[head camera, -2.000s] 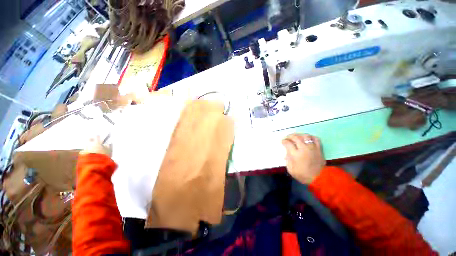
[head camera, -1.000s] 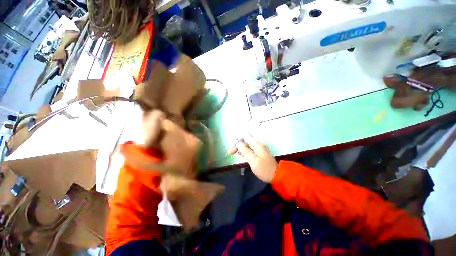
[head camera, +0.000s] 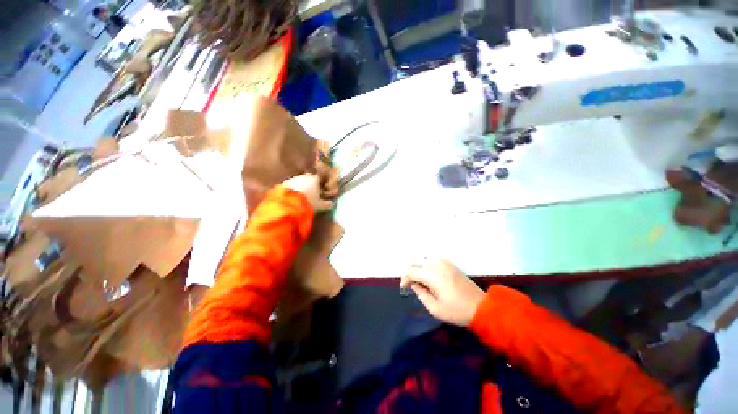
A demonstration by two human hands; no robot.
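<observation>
My left hand point(head camera: 311, 191) grips a bunched part of a brown bag piece point(head camera: 275, 149) at the left part of the machine table. The piece is crumpled and spreads behind and in front of my left hand, with a corner near the table's front edge. A thin loop, perhaps a handle point(head camera: 362, 166), sticks out to its right on the table. My right hand point(head camera: 441, 289) is at the table's front edge, apart from the piece, with fingers curled and nothing visible in them. The presser foot area point(head camera: 484, 162) has no fabric under it.
The white sewing machine point(head camera: 550, 105) stands at the back right. Brown scraps point(head camera: 702, 198) lie at the table's right end. White sheets point(head camera: 121, 194) and brown bags with metal clasps point(head camera: 121, 323) are stacked at left. A bundle of brown straps point(head camera: 243, 24) hangs beyond the table.
The brown piece, flat two seconds ago, is now bunched and has moved back and left. My left hand has moved right and away from me, onto the piece. My right hand has drawn nearer to me.
</observation>
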